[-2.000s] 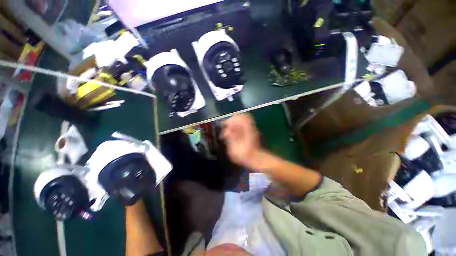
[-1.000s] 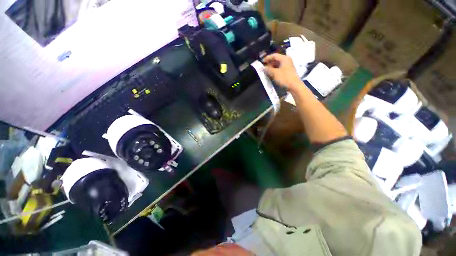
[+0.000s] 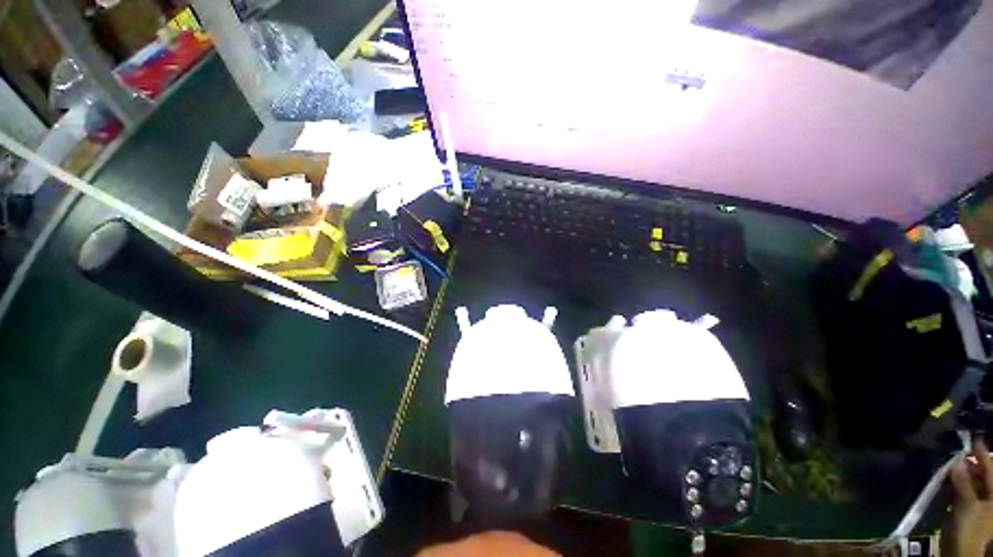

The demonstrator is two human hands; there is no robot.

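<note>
Two dome cameras with white housings and black balls stand side by side at the front of the dark bench. The left one [image 3: 512,413] shows a plain glossy ball. The right one [image 3: 681,413] shows a lens face with small round lights. My right hand [image 3: 967,506] is at the far right edge, blurred and partly cut off, beside a white strip [image 3: 923,506] by the black box device [image 3: 893,337]. Whether it grips the strip cannot be told. My left hand is not seen. A blurred skin-coloured patch at the bottom middle cannot be identified.
Two more cameras [image 3: 256,495] are at the lower left, cut off by the bottom edge. A white roll [image 3: 163,364], a small parts box [image 3: 267,223] and a white cable [image 3: 163,231] are on the left. Keyboard [image 3: 599,223] and monitor [image 3: 610,109] are behind; a dark mouse [image 3: 797,408] is at right.
The view has swung left and the monitor fills more of it. My right hand, near the strip a second ago, now shows only at the right edge. My left forearm, visible two seconds ago, is gone.
</note>
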